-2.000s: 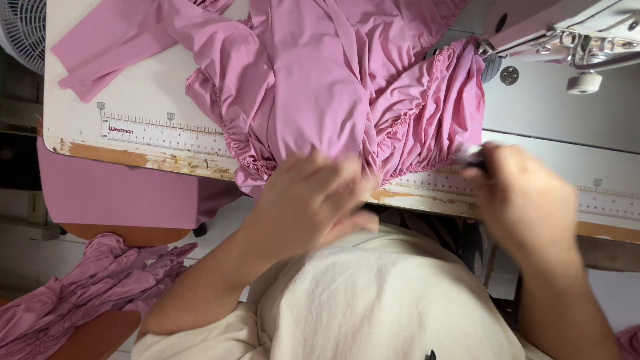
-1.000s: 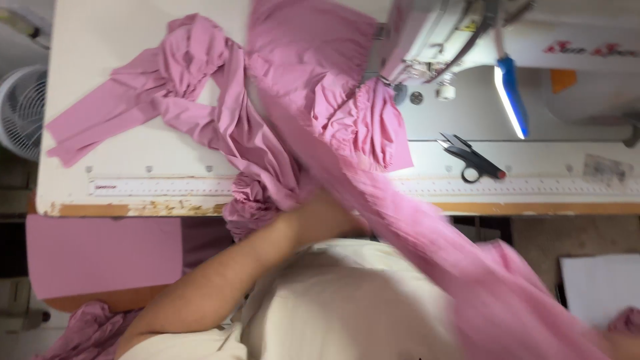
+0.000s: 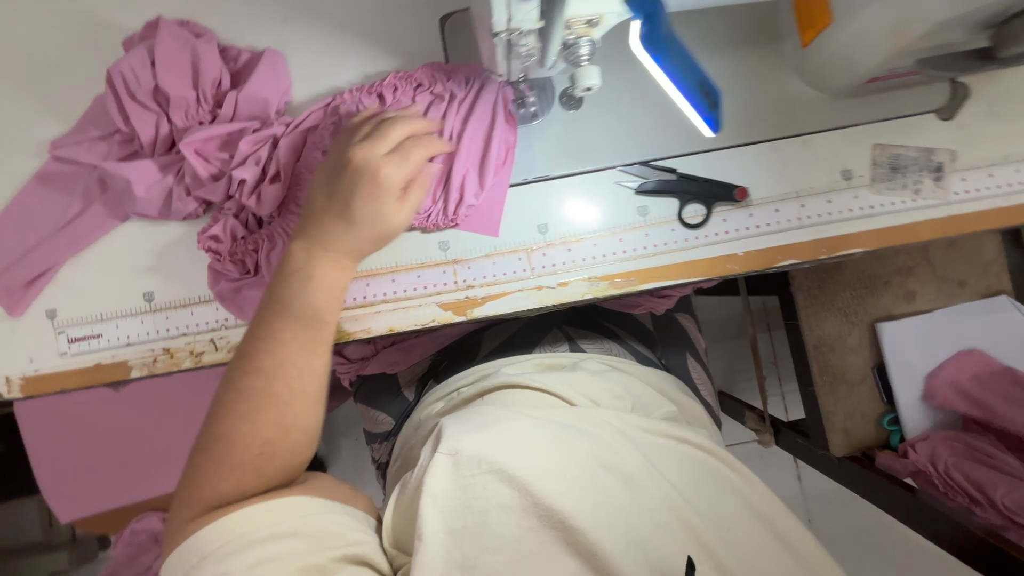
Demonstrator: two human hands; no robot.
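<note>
Gathered pink fabric [image 3: 472,152] lies on the sewing table beside the needle area of a sewing machine [image 3: 524,56]. My left hand [image 3: 384,176] rests on this fabric with its fingers slightly bent; whether it grips the cloth cannot be told. More of the pink cloth, bunched and twisted [image 3: 192,104], spreads to the left. Black thread snips [image 3: 680,192] with a red end lie on the table, right of the fabric. My right hand is out of view.
A measuring tape strip [image 3: 496,268] runs along the worn front edge [image 3: 640,276]. A lit blue lamp [image 3: 680,64] hangs by the machine. Pink panels [image 3: 120,440] sit at lower left; more pink cloth [image 3: 976,472] and white paper [image 3: 896,344] lie at lower right.
The pink length that stretched across my lap to the lower right is gone from there. My left hand has moved up onto the gathered fabric. My right hand has left the view.
</note>
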